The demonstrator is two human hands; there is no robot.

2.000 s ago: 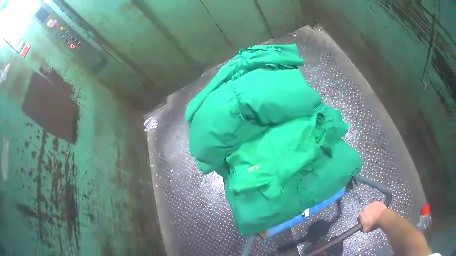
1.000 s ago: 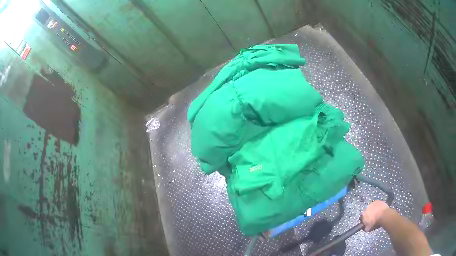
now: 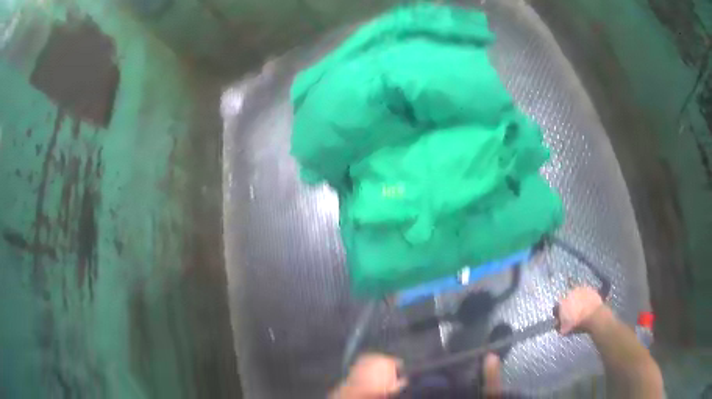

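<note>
Bulky green cloth bags (image 3: 421,148) lie piled on a platform trolley, whose blue bed edge (image 3: 468,278) shows below them. Small pale print is on one bag. The trolley's dark bent-tube handle (image 3: 484,347) runs across the lower part of the head view. My right hand (image 3: 580,309) is closed round the handle's right end. My left hand (image 3: 376,377) is at the handle's left end, closed round it, near the bottom edge and blurred. The handle's lower left part is faint with blur.
The metal tread-plate floor (image 3: 281,273) of the lift surrounds the trolley. Scuffed green walls (image 3: 140,234) stand left, right and beyond. A red-capped bottle (image 3: 646,321) stands on the floor at the lower right. Something skin-coloured shows below the handle, unclear.
The view has tilted down, so the bags and trolley sit higher in the picture. My left hand has come into view on the handle. My right hand still holds it.
</note>
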